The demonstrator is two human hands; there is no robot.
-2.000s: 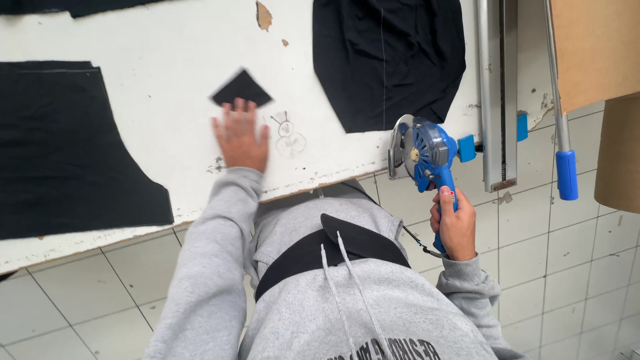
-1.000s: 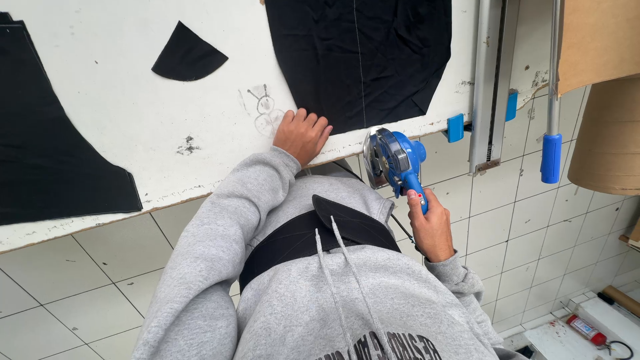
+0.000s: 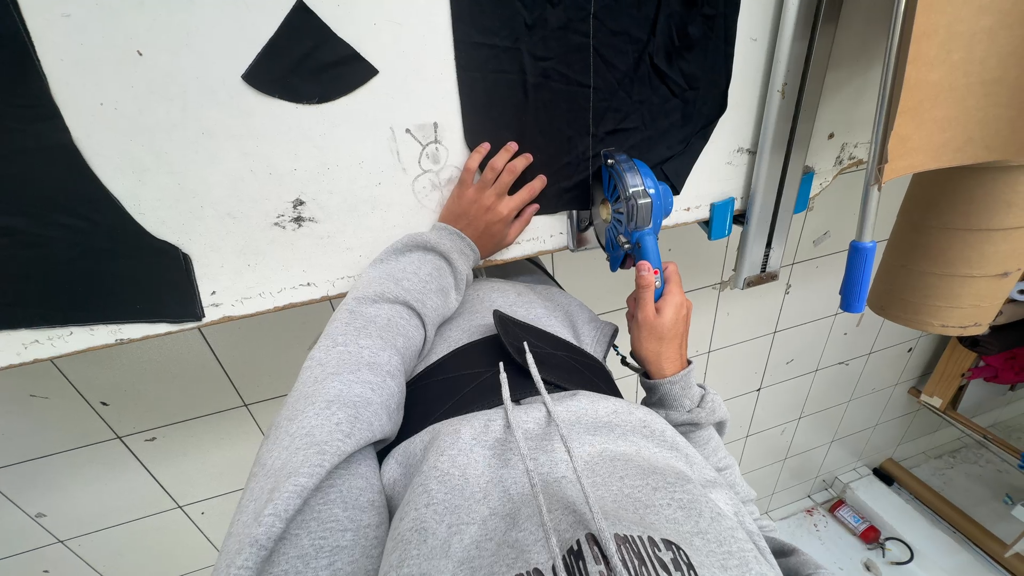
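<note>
My right hand (image 3: pixel 660 320) grips the handle of a blue handheld rotary fabric cutter (image 3: pixel 632 208). The cutter's head meets the near edge of a black fabric panel (image 3: pixel 528 96), at a pale line that runs up the cloth. My left hand (image 3: pixel 494 200) lies flat with spread fingers on the lower left corner of that panel. Left of it on the white table (image 3: pixel 240 192) lie a black fan-shaped fabric piece (image 3: pixel 310 60) and a large black fabric piece (image 3: pixel 80 216). The blade is mostly hidden by the cutter's guard.
A metal rail (image 3: pixel 780 144) with blue clamps (image 3: pixel 720 218) crosses the table edge at right. Beside it are a rod with a blue handle (image 3: pixel 858 276), brown paper (image 3: pixel 956 80) and a large brown roll (image 3: pixel 944 248). A fire extinguisher (image 3: pixel 854 520) is at lower right. Tiled floor borders the table.
My left hand has left the small black piece and moved right onto the panel's corner. The cutter, held away from the cloth earlier, is now at its near edge. The view has shifted.
</note>
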